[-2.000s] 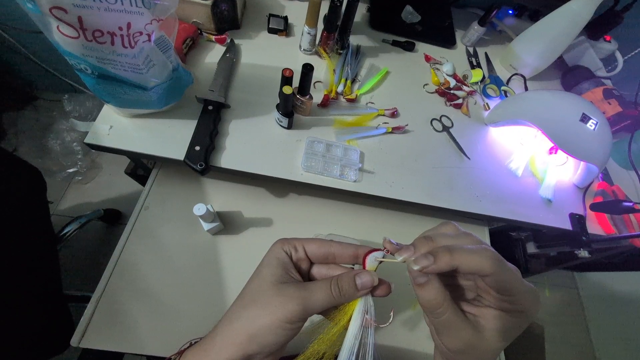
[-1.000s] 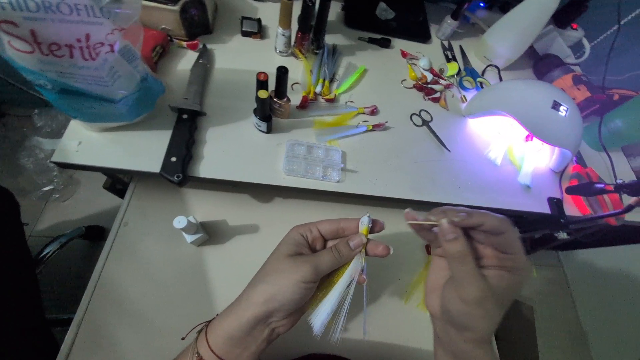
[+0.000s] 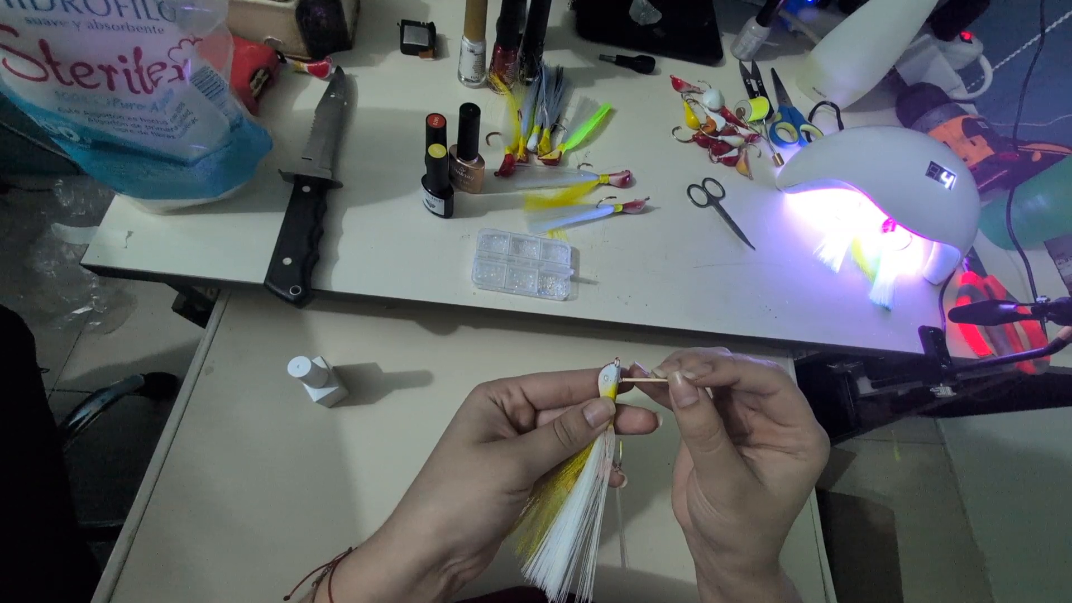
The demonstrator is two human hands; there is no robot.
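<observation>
Between its thumb and fingers, my left hand [image 3: 536, 435] holds a fishing jig [image 3: 610, 382] upright. The jig has a white and yellow head with an eye and a hanging skirt of white and yellow fibres. A hook shows partly below my fingers. My right hand [image 3: 737, 444] pinches a thin wooden stick [image 3: 645, 380], its tip at the side of the jig head. Whether the tip touches cannot be told.
A white curing lamp [image 3: 888, 180] glows over more jigs at the right. Small scissors [image 3: 722, 213], a clear compartment box [image 3: 523, 265], polish bottles [image 3: 437, 182] and a sheathless knife [image 3: 310, 193] lie behind. A white bottle [image 3: 317, 381] stands at the left.
The stick, held away from the jig a second ago, is back at its head. The jig has turned upright since the earliest frame. The view has shifted somewhat.
</observation>
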